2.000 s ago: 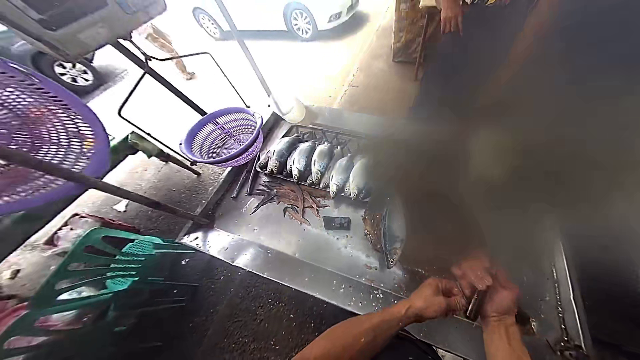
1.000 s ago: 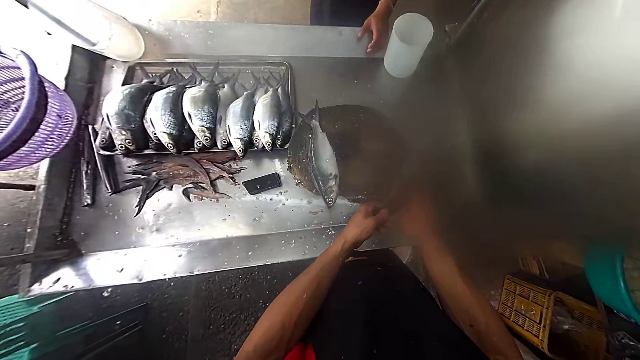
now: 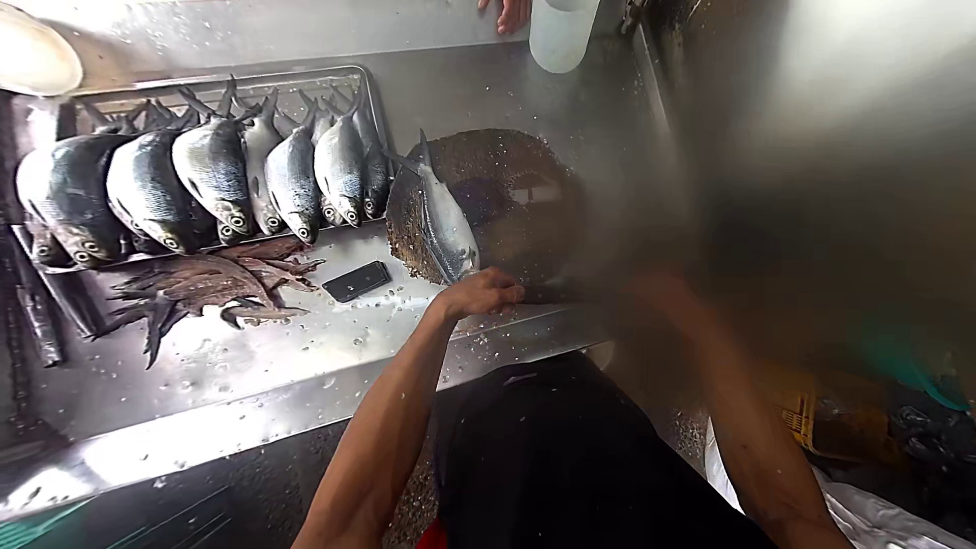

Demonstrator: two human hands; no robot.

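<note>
A silver whole fish (image 3: 446, 221) lies on a round wooden chopping block (image 3: 496, 164), its tail away from me and its head near me. My left hand (image 3: 482, 292) is at the fish's head, fingers curled; whether it grips the head is unclear. A dark object extends rightward from beside those fingers, blurred. My right hand (image 3: 659, 293) is at the block's right side, badly blurred by a smear on the view, so its hold cannot be seen. To the left, several silver fish (image 3: 213, 175) lie in rows on a metal rack tray (image 3: 371, 84).
Cut fish strips with fins (image 3: 206, 286) lie before the tray, with a black phone-like rectangle (image 3: 356, 281) beside them on the steel table (image 3: 320, 358). A white plastic container (image 3: 563, 34) stands at the back near another person's hand (image 3: 511, 14). A yellow crate (image 3: 797, 415) is low right.
The view has swung strongly toward the block. My hands, close together two seconds ago, are now apart, my left at the head of the fish on the block.
</note>
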